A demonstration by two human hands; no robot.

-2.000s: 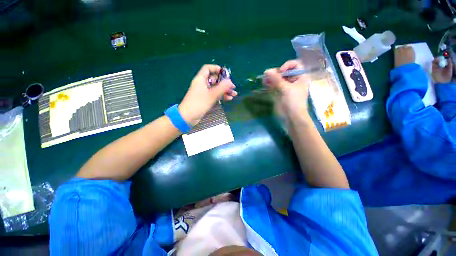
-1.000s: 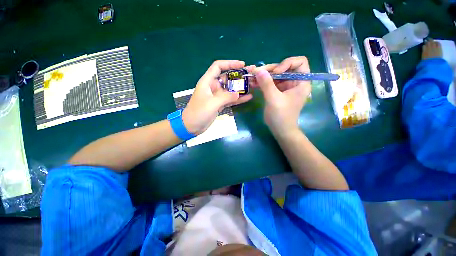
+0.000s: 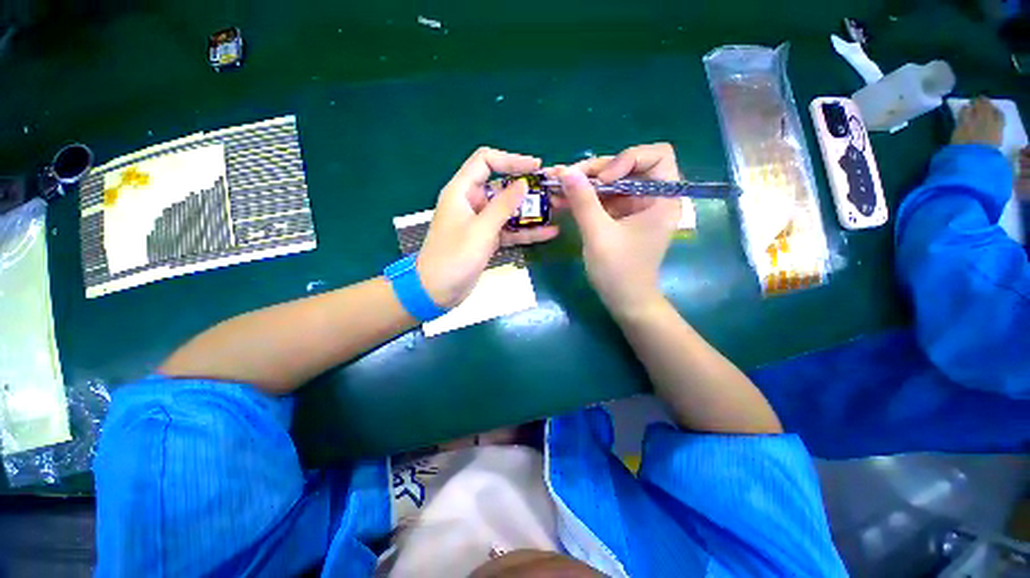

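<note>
My left hand point(image 3: 461, 231) holds a small square watch module point(image 3: 530, 206) with a dark rim and yellow and white inside. My right hand point(image 3: 623, 221) grips slim tweezers point(image 3: 678, 189), whose tip end is at the module's upper edge; the very tip is too small to tell. The tweezers lie nearly level, their dark back end pointing right. A striped adhesive sheet point(image 3: 483, 296) with a bare white lower part lies on the green bench under my left hand, partly hidden by it.
Larger striped sheets point(image 3: 271, 186) and a bagged pale sheet point(image 3: 25, 339) lie left. Another module point(image 3: 226, 49) lies upper left. Bagged amber parts point(image 3: 779, 181), a phone point(image 3: 848, 164) and a translucent bottle point(image 3: 904, 96) lie right. Another person's blue sleeve point(image 3: 966, 254) is far right.
My right hand came in from the right and now works with the tweezers at the module. Since one second ago, the module looks more turned and the view has shifted slightly.
</note>
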